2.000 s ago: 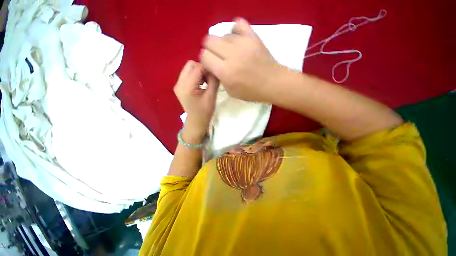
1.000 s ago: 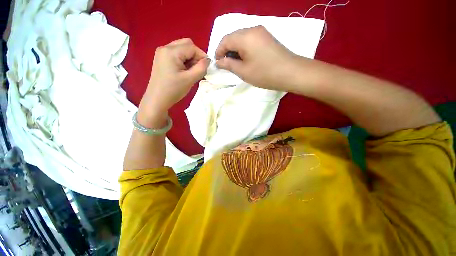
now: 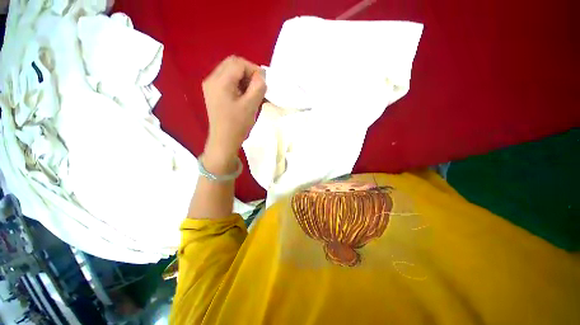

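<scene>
A white garment (image 3: pixel 331 70) lies on the red cloth in front of me, its near end running down against my yellow top. My left hand (image 3: pixel 235 92), with a pale bangle at the wrist, is at the garment's left edge. Its fingertips pinch that edge, and a small white bit of cloth shows at them. My right hand is out of the picture. No needle can be made out.
A large heap of white cloth (image 3: pixel 114 171) lies at the left. The red cloth (image 3: pixel 483 76) covers the table. A faint pale streak crosses it beyond the garment. A dark green surface (image 3: pixel 528 190) is at the right, and blurred machine parts (image 3: pixel 38 260) are at the lower left.
My right hand and forearm have left the picture. The loose thread at the upper right no longer shows as loops. My left hand stays at the garment's edge, slightly further right than a second ago.
</scene>
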